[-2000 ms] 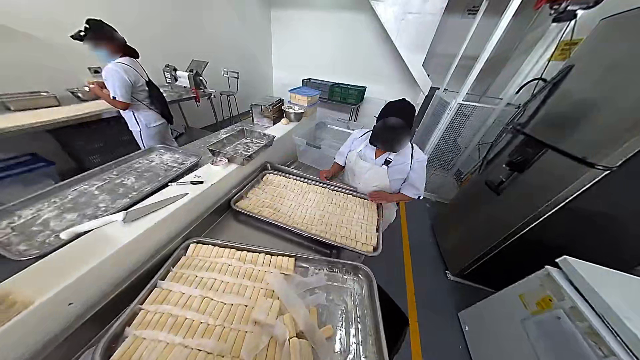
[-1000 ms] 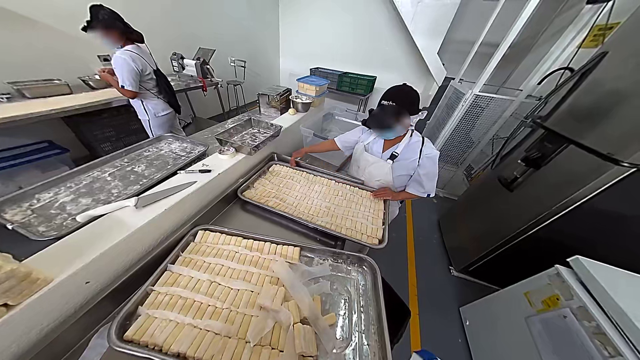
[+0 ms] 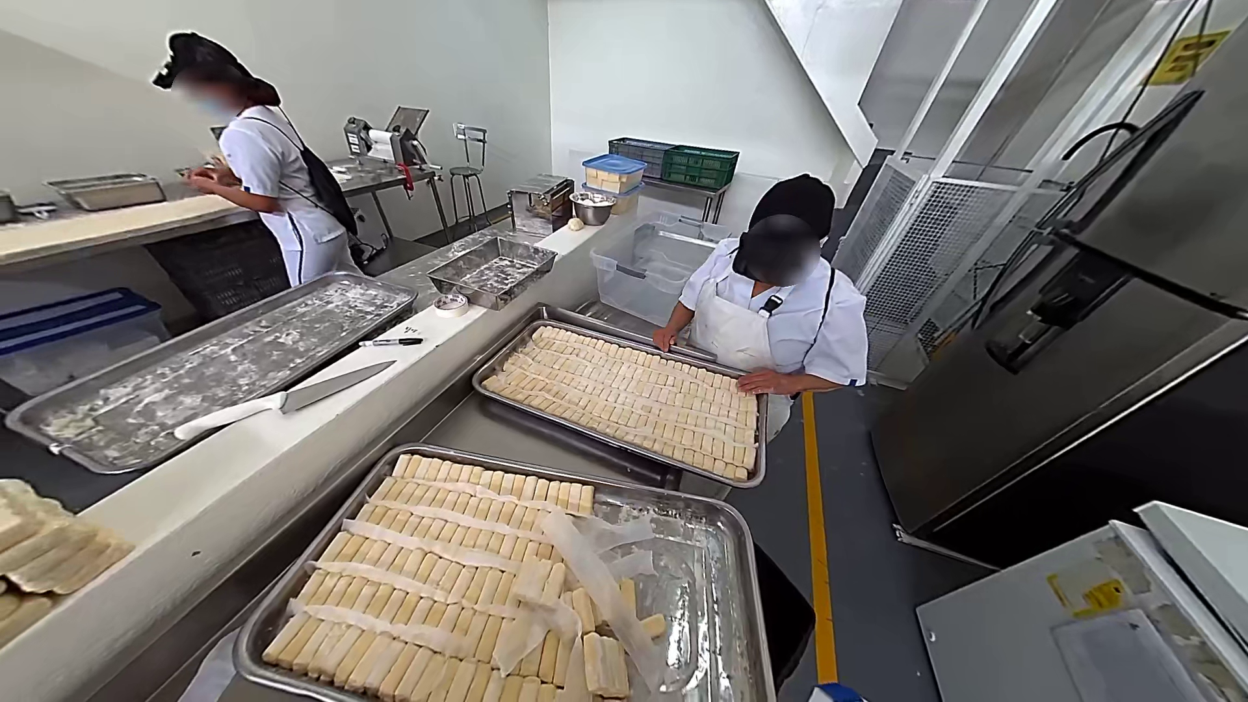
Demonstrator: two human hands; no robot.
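Neither of my hands shows in the head view. Closest to me is a metal tray (image 3: 717, 585) with rows of pale dough sticks (image 3: 429, 546) on its left and middle, separated by thin translucent strips. Loose strips (image 3: 590, 565) and a few stacked sticks lie toward its right part, where bare metal shows. Beyond it, a second metal tray (image 3: 762, 439) is filled with rows of similar pieces (image 3: 624, 390). A co-worker (image 3: 770, 292) stands at that tray with both hands on its far rim.
A white-handled knife (image 3: 292, 398), a marker (image 3: 390, 341) and a tape roll (image 3: 450, 304) lie on the white ledge, beside a floured tray (image 3: 244, 341). More dough pieces (image 3: 49, 546) sit at left. Another person (image 3: 278, 175) works at the back table. A steel refrigerator (image 3: 1053, 380) stands at right.
The co-worker's head has tilted down since one second ago. The co-worker's hands remain at the second tray's rim.
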